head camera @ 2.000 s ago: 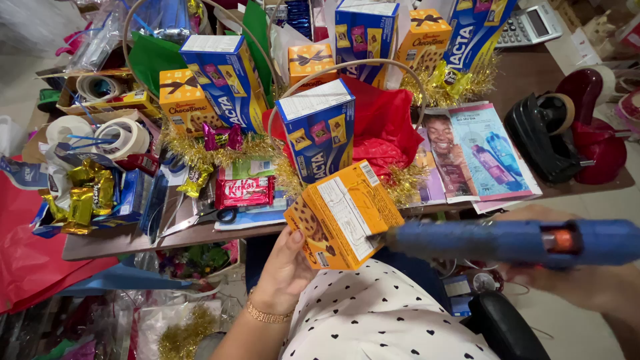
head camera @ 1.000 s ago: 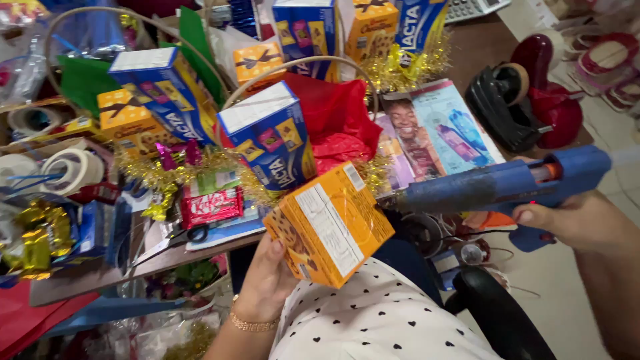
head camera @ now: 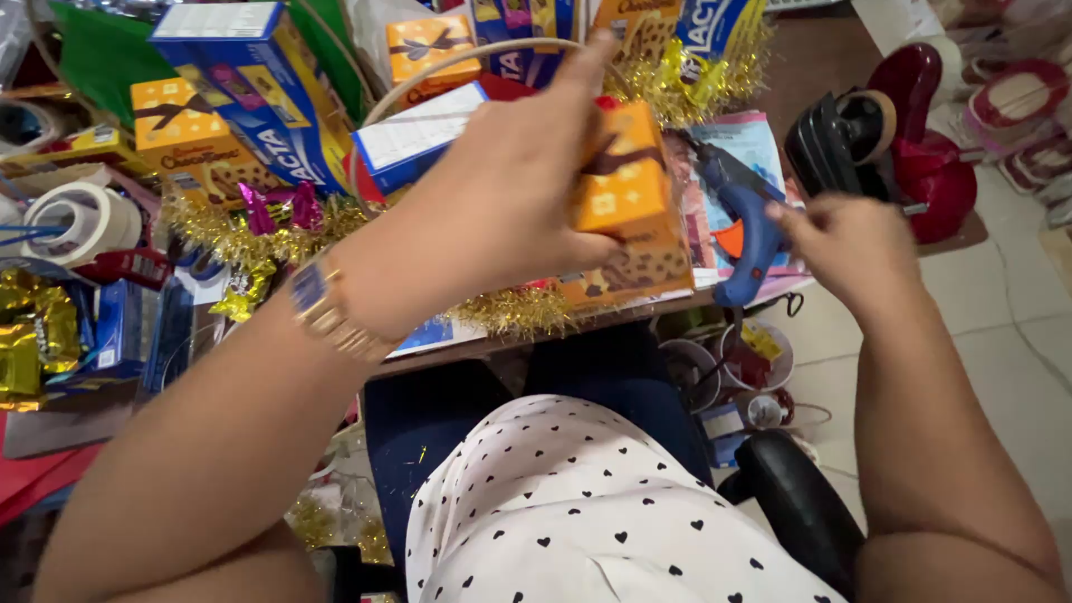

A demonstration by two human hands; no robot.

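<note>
My left hand point(head camera: 511, 184), a gold watch on its wrist, grips an orange cookie box point(head camera: 641, 218) with a printed brown bow. The box stands upright at the front of a hooped basket, beside a blue Lacta box point(head camera: 419, 138) that my hand partly covers. Gold tinsel point(head camera: 511, 310) runs along the basket's front edge. At the right, a blue hot glue gun point(head camera: 748, 222) with an orange trigger rests on a printed magazine. My right hand point(head camera: 854, 243) is blurred, its thumb at the glue gun's side; whether it still holds the gun is unclear.
Black and red tape dispensers point(head camera: 837, 146) stand at the table's right. More Lacta point(head camera: 260, 92) and orange boxes point(head camera: 188, 138) stand in a tinselled basket at the left, near white tape rolls point(head camera: 79, 222) and gold-wrapped sweets point(head camera: 33, 335). A black chair armrest point(head camera: 796, 494) is below right.
My left hand has carried the orange box from above my lap to the basket's front and turned it. The glue gun has gone from beside the box down onto the magazine.
</note>
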